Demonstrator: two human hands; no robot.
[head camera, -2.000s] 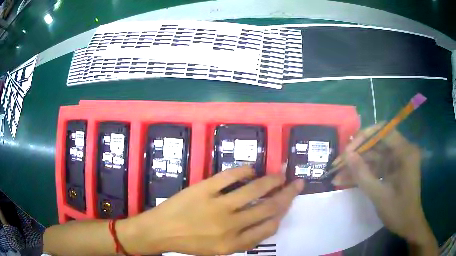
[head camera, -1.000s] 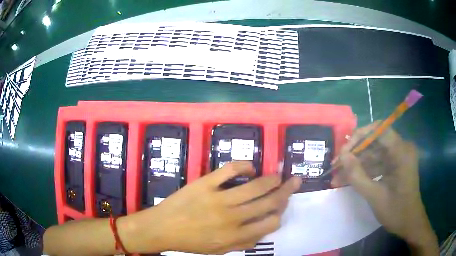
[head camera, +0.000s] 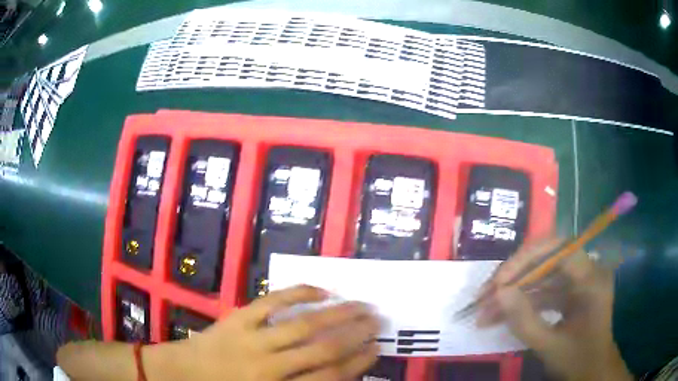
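My left hand (head camera: 297, 335) lies on the left part of a white backing sheet (head camera: 416, 294), fingers pressed on it. A few black strips (head camera: 418, 341) show near its lower edge. My right hand (head camera: 550, 298) holds a tweezers-like tool (head camera: 569, 253) with an orange shaft and purple end like a pencil; its thin tip is over the sheet's right part. The sheet lies across a red-pink foam tray (head camera: 372, 131). Open-backed phones sit in its back row, the rightmost (head camera: 492, 212) partly covered by the sheet. Phones in the front row are mostly hidden.
Fanned white sheets with rows of black bars (head camera: 312, 63) lie beyond the tray, beside a dark strip (head camera: 565, 82). White sheets with larger black shapes (head camera: 52, 97) are at the far left. Patterned cloth (head camera: 33, 305) shows at the lower left edge.
The view has shifted. My left hand has moved from beside the rightmost phone onto the sheet. The tool tip has moved from that phone to over the sheet, which now lies flatter across the tray.
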